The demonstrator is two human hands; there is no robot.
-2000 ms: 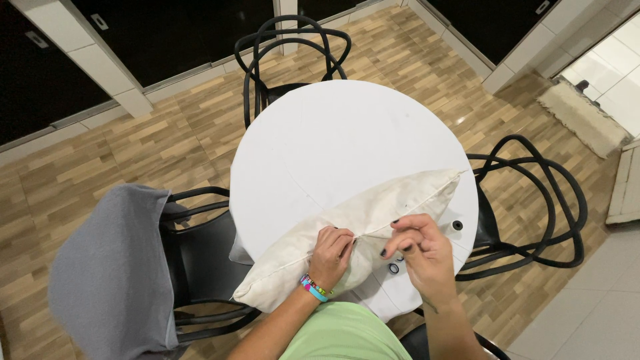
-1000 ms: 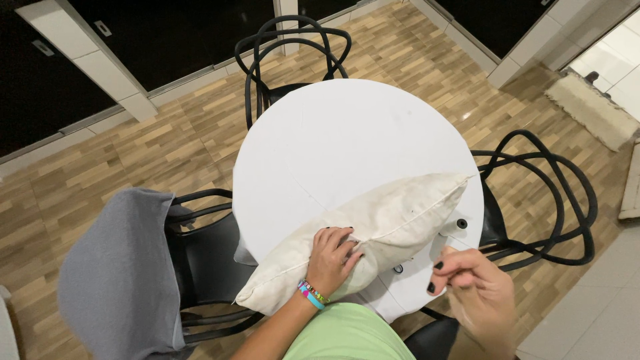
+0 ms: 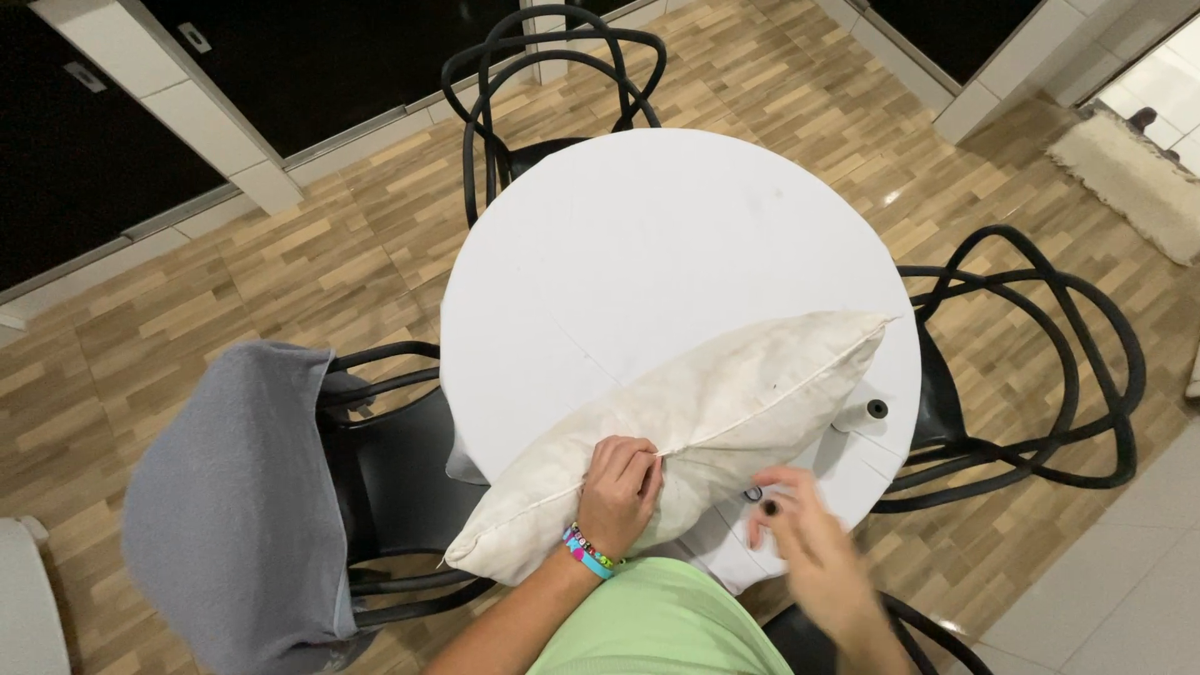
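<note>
An off-white pillow (image 3: 731,403) lies slantwise across the near part of a round white-covered table (image 3: 656,225). On the pillow's seam rests my left hand (image 3: 621,492), its fingers curled and pinching the fabric near the middle; colorful beaded bracelets circle that wrist. My right hand (image 3: 797,525) is blurred, raised just right of the pillow with its fingers bent; whether it holds a thin needle or thread cannot be seen. Beside its fingertips, partly hidden, are the dark handles of a small tool, perhaps scissors (image 3: 753,493). A spool of thread (image 3: 877,409) with a dark center stands at the table's right side.
Black chairs stand behind the table (image 3: 553,94), at its right (image 3: 1041,356) and at its left (image 3: 403,469); a grey cloth (image 3: 234,506) covers the left one's back. Part of another black chair (image 3: 816,637) shows at the near edge. A shaggy mat (image 3: 1125,178) lies at the upper right.
My right hand has moved from the pillow's seam out to the lower right, then back up toward the pillow. My left hand, flatter one second ago, now has its fingers curled on the seam.
</note>
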